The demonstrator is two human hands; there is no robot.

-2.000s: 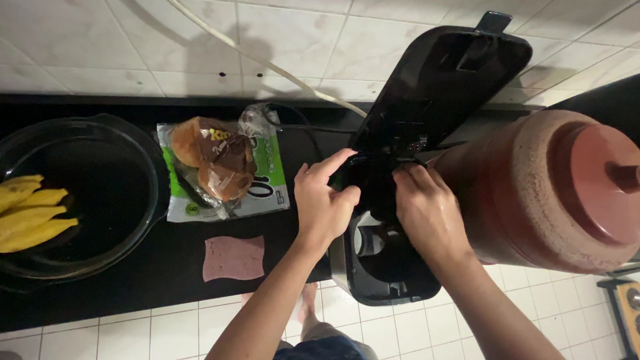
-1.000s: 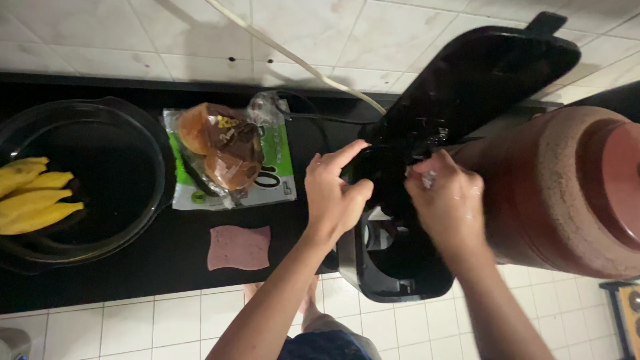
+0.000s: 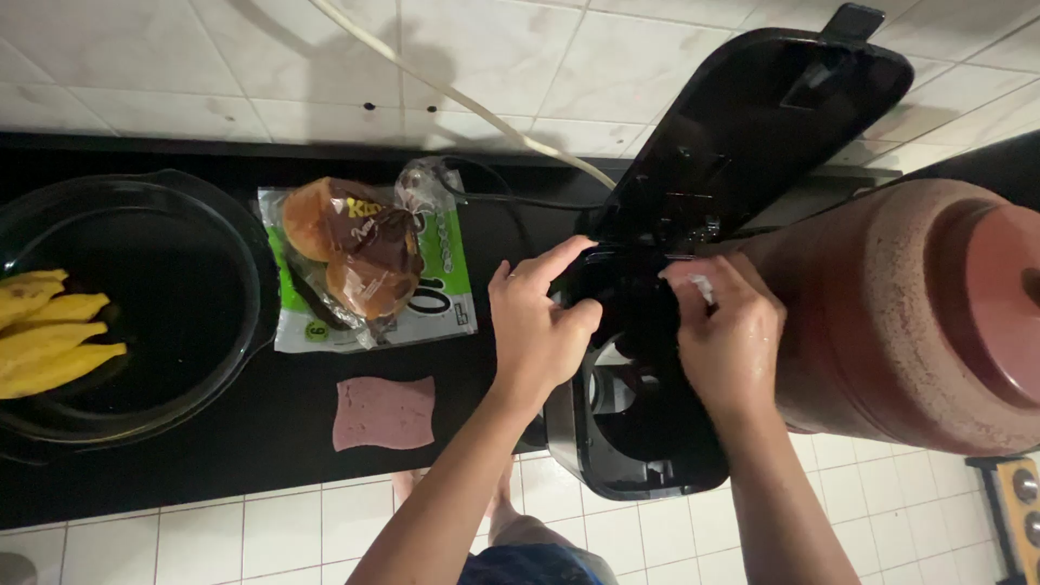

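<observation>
A black appliance (image 3: 650,471) with an open interior stands on the counter, its black lid (image 3: 756,130) raised toward the wall. My left hand (image 3: 540,317) rests at the appliance's left rear rim, thumb and index finger spread, holding nothing that shows. Near the right rear rim, my right hand (image 3: 727,325) pinches a small white wad (image 3: 700,286), perhaps tissue or cloth; its skin looks wet. Drops glisten on the lower part of the lid. What lies inside the appliance is mostly dark.
Left on the black counter (image 3: 479,390) are a pink cloth (image 3: 383,413), bagged bread buns (image 3: 357,244) on a printed green-and-white package (image 3: 451,276), and a glass dish (image 3: 244,341) with bananas (image 3: 61,353). A reddish-brown clay water container (image 3: 845,325) stands close on the right. A pale cable (image 3: 463,97) hangs along the tiled wall.
My right hand has drawn back from the hinge area, where it was two seconds ago, and the white wad now shows in its fingers. My left hand has stayed at the rim.
</observation>
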